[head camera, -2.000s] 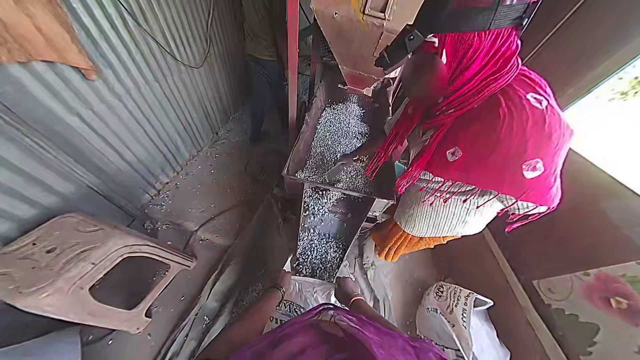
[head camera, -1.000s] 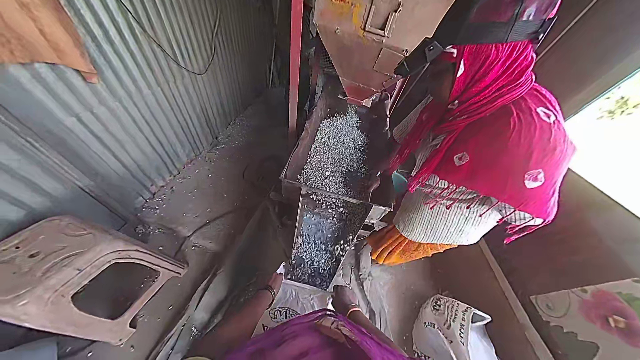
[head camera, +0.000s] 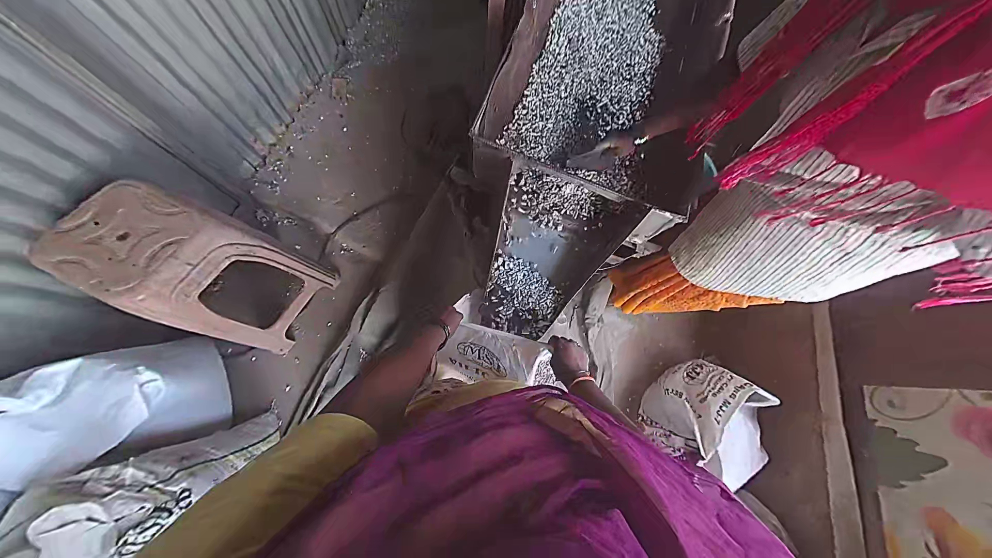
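Note:
A white woven sack (head camera: 488, 353) with printing on it is held at the lower end of a metal chute (head camera: 546, 244). My left hand (head camera: 442, 322) is closed on the left of its rim, and my right hand (head camera: 568, 358) grips the right of the rim. Grey-white pellets or kernels (head camera: 523, 291) lie low on the chute. More of them fill the metal trough (head camera: 496, 108) above it. Another person's hand (head camera: 612, 149) is among the pieces near the trough's lower edge. The inside of the sack is mostly hidden.
A co-worker in a pink shawl (head camera: 891, 124) is at the right of the trough. A brown plastic chair (head camera: 178, 260) lies on the left by a corrugated metal wall (head camera: 101, 101). A second printed sack (head camera: 701, 403) stands at the right, and white sacks (head camera: 116, 395) lie lower left.
The view has tilted downward and come closer. A heap of pieces now lies at the chute's lower end, and the co-worker's hand shows in the trough. Both my hands still hold the sack.

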